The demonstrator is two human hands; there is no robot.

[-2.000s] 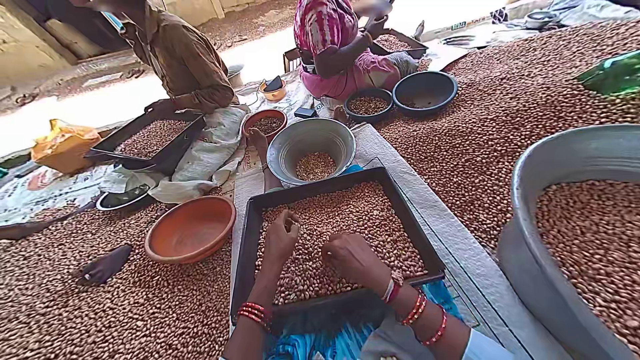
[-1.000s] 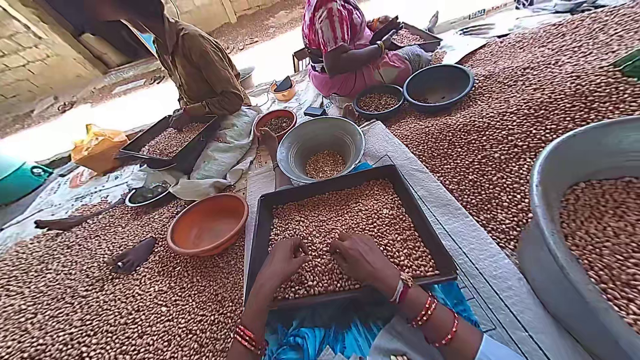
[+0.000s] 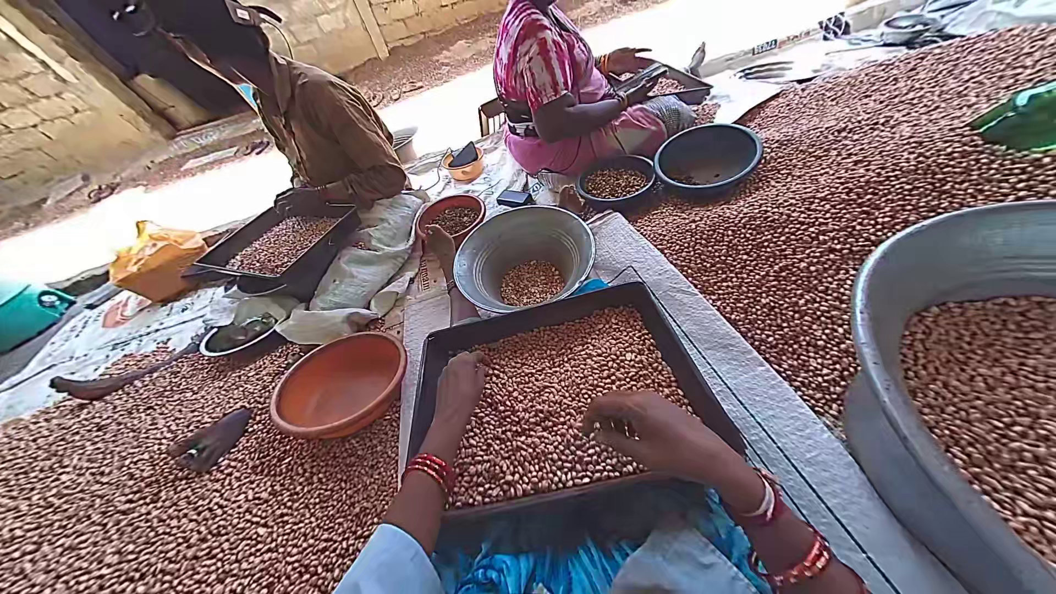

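Observation:
A black rectangular tray (image 3: pixel 709 388) full of pinkish-brown nuts or beans (image 3: pixel 569 388) rests over my blue-clothed lap. My left hand (image 3: pixel 460 386) is at the tray's left side, its fingertips down at the nuts near the rim; whether it pinches any is hidden. Over the right part of the tray, my right hand (image 3: pixel 643 427) is bent with thumb and fingers curled just above the nuts, and what lies between them cannot be told. Just beyond the tray stands a metal basin (image 3: pixel 478 264) with some nuts at its bottom. An orange-brown bowl (image 3: pixel 334 384) sits to the left.
A large metal tub (image 3: pixel 879 330) of nuts stands at right. Heaped nuts (image 3: pixel 247 520) spread on both sides. Two people (image 3: pixel 338 132) sit ahead with trays. Dark bowls (image 3: pixel 709 157), a small reddish bowl (image 3: pixel 452 216), an orange bag (image 3: pixel 157 260) and a white woven sack (image 3: pixel 742 379) are nearby.
My hands, close together over the tray's near half a second ago, are now apart: the left has moved to the tray's left side, the right toward its right side.

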